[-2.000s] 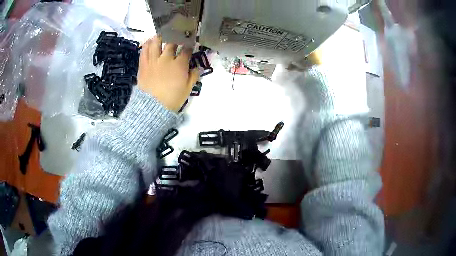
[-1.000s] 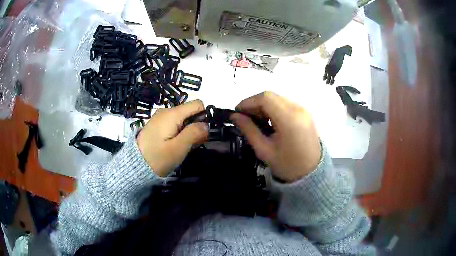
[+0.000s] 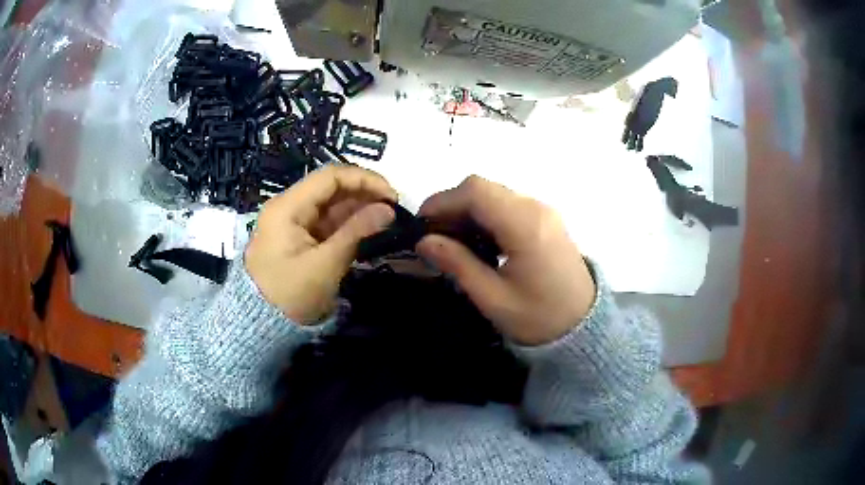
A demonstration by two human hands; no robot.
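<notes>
My left hand (image 3: pixel 318 242) and my right hand (image 3: pixel 512 256) meet at the centre, close above the dark heap near my lap. Between their fingertips they hold a black strap piece (image 3: pixel 406 230), bent and partly hidden by the fingers. Whether a buckle is on it cannot be told. A pile of black slide buckles (image 3: pixel 228 133) lies at the upper left, beyond my left hand. One slide buckle (image 3: pixel 360 141) lies at the pile's right edge.
The sewing machine head (image 3: pixel 541 47) is at the top. Black strap pieces lie on the right (image 3: pixel 692 197) and upper right (image 3: pixel 648 114), and on the left (image 3: pixel 190 262) and far left (image 3: pixel 52 268). A clear plastic bag (image 3: pixel 85 114) is at the upper left.
My left hand left the buckle pile and both hands came together over the lap heap. Over the last second the held strap was turned and bent between the fingers.
</notes>
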